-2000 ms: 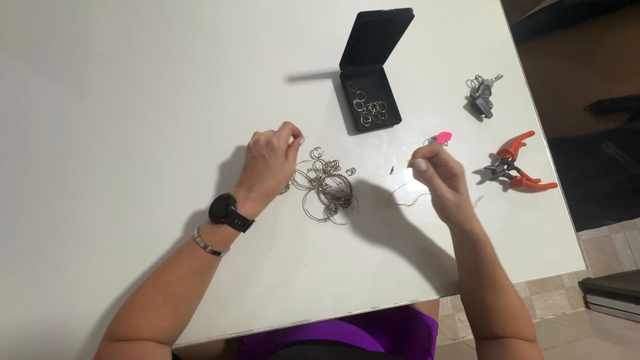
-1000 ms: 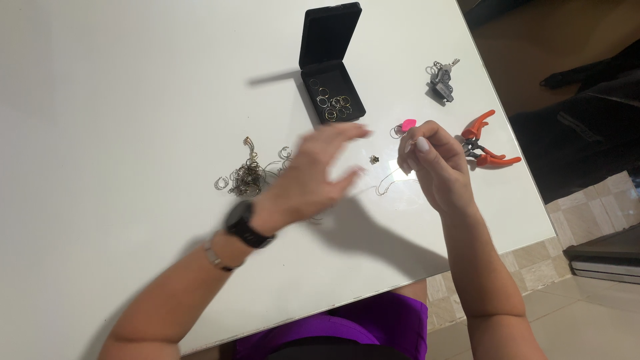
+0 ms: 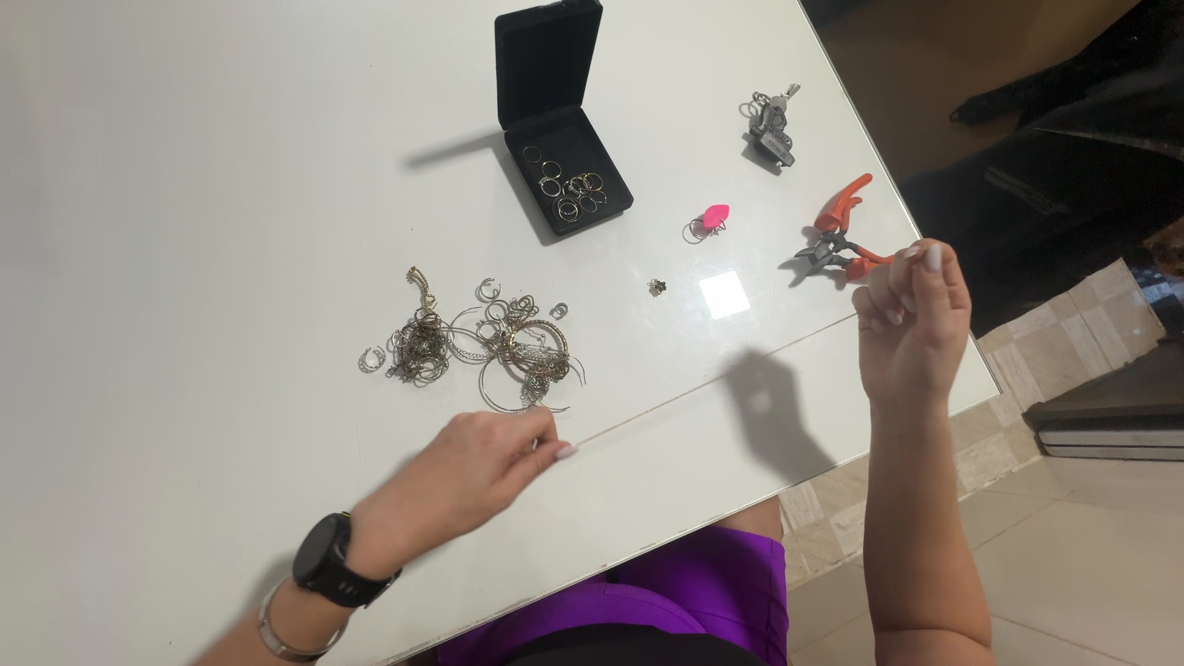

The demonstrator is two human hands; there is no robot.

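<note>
A thin fine chain [image 3: 680, 393] stretches almost straight above the white table. My left hand [image 3: 472, 472], with a black watch and a metal bracelet on the wrist, pinches its lower left end between thumb and fingertips. At the upper right, my right hand [image 3: 916, 324] has its fingers closed on the other end. Just above my left hand lies a heap of chains [image 3: 423, 347] beside hoops and bangles [image 3: 532, 356]. Behind my right hand are cutting pliers with orange handles [image 3: 837, 245], jaws apart and one handle partly hidden by the fingers.
An open black box [image 3: 564, 171] holds several rings. To its right are a pink item with rings [image 3: 712, 220], a small dark ornament [image 3: 657, 288] and a grey object with key rings [image 3: 772, 134]. The white table's [image 3: 231, 185] edge runs down the right side and along my lap.
My hands have moved apart, with the chain now drawn out between them. My left hand has come down and left from above the table's middle; my right hand has moved right, over the pliers' handle.
</note>
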